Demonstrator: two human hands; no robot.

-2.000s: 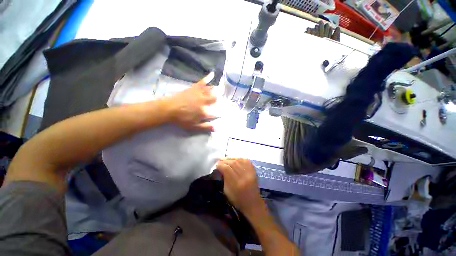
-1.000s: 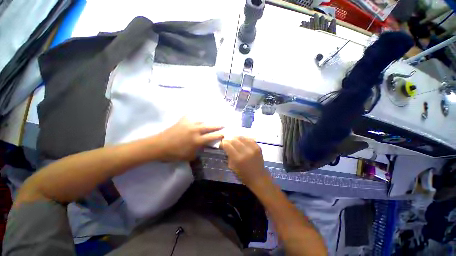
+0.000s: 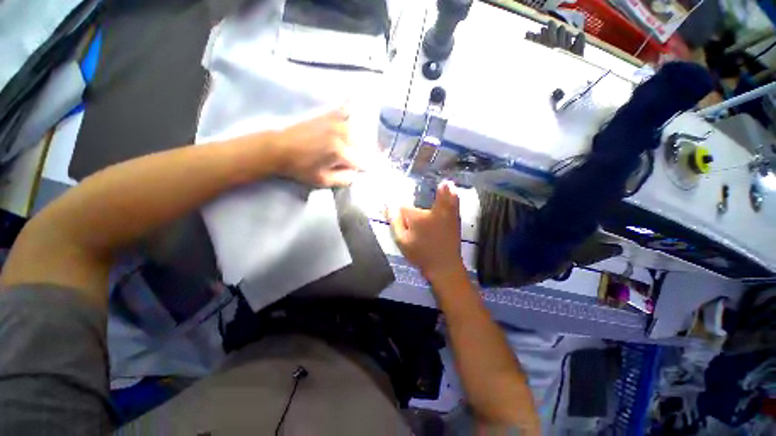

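A light grey panel [image 3: 272, 243] lies left of the needle, its near end folded and hanging over the table's front edge. A dark grey panel [image 3: 140, 85] lies to its left, and dark grey cloth also shows under its near corner. My left hand [image 3: 322, 152] lies on the light cloth left of the needle, fingers towards it. My right hand [image 3: 430, 228] is at the presser foot [image 3: 424, 189] of the sewing machine [image 3: 519, 94], thumb and fingers apart. Glare from the lamp hides the fingertips and cloth edge; whether either hand pinches cloth cannot be told.
A navy cloth roll [image 3: 608, 170] hangs over the machine head. A ribbed grey-brown bundle [image 3: 502, 243] sits right of the needle. The ruler-marked table edge [image 3: 544, 308] runs in front. Pale pieces with a dark patch [image 3: 591, 383] lie below, beside a blue crate [image 3: 631, 383].
The cloth has moved up and away, its near end now folded over with dark grey cloth showing beneath. Both hands have moved from the table's front edge up towards the needle.
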